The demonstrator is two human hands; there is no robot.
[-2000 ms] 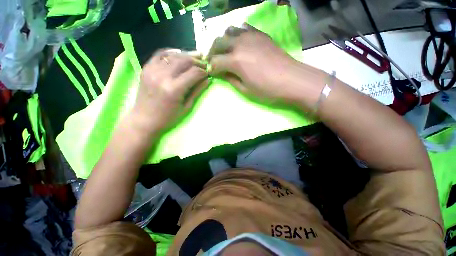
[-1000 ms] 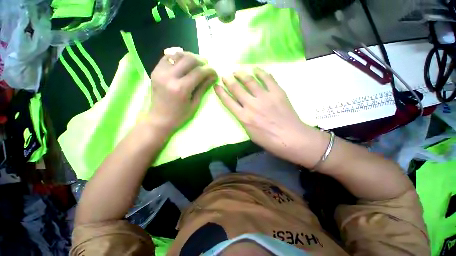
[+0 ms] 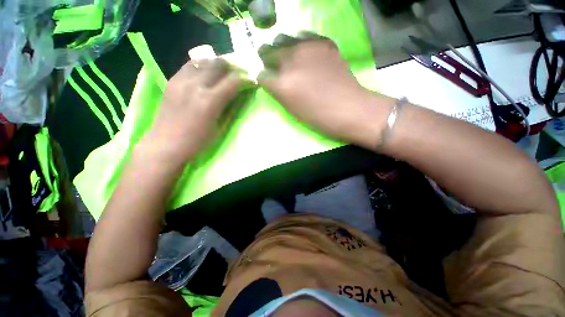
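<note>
The garment panel [image 3: 272, 136], black and neon green and nearly white under the lamp, lies on the table. My left hand [image 3: 201, 93] is on the panel left of centre, fingers curled and pinching its fabric, with a white wrap on one finger. My right hand [image 3: 306, 80] is beside it with curled fingers, pinching the fabric at a point close to the left fingertips. The metal presser foot area [image 3: 238, 11] is just above the fingertips, blurred by glare. Three green stripes [image 3: 99, 96] show on the black part at left.
A red slim tool [image 3: 461, 74] and a thin metal tool [image 3: 489, 80] lie right of the panel. Black-handled scissors [image 3: 547, 77] are at far right. A clear bag with green pieces [image 3: 93, 31] is upper left. A ruler scale [image 3: 474, 116] marks the white table edge.
My right hand was flat on the fabric one second ago; it has moved up and its fingers are now curled. My left hand has shifted slightly up-left. The panel's near edge has shifted.
</note>
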